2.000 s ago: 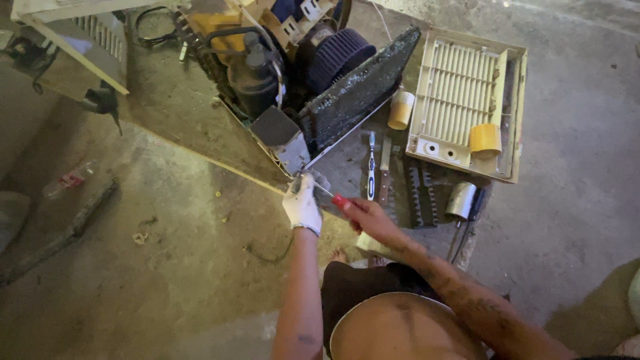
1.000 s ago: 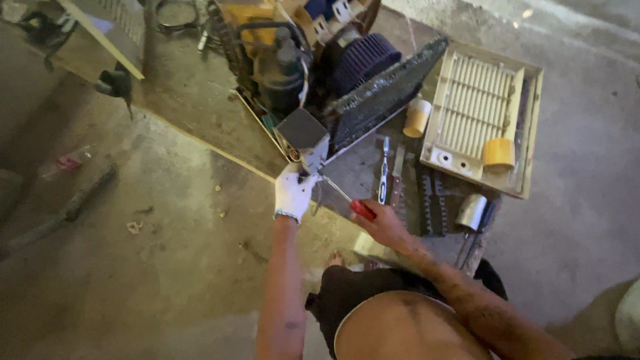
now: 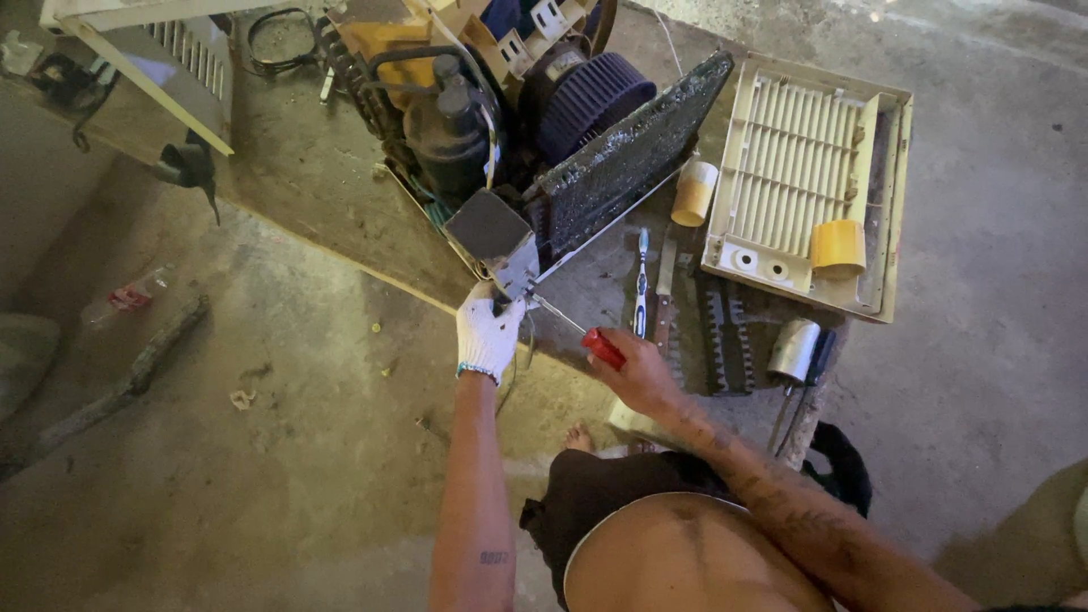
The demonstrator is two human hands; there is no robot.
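Note:
My right hand [image 3: 633,370] is closed around the red handle of a screwdriver [image 3: 605,347]. The shaft points up and left, its tip at the front face of a metal control box [image 3: 516,268] with a dark top. My left hand [image 3: 490,331], in a white knitted glove, is against the lower edge of that box; its fingertips are partly hidden. Behind the box are an opened air conditioner's black compressor [image 3: 446,136], dark blower wheel [image 3: 595,106] and upright finned coil [image 3: 633,161].
Right of the coil lie a cream louvred grille [image 3: 795,170], two yellow-orange cylinders, a toothbrush [image 3: 642,280], a knife [image 3: 665,297], dark toothed strips [image 3: 729,340] and a silver capacitor [image 3: 794,350]. A cream casing [image 3: 191,76] stands at upper left. The table edge [image 3: 340,255] runs diagonally.
The screwdriver's tip stays near the box's front while my right hand holds the handle. My left hand remains at the box's lower edge. The view has shifted slightly.

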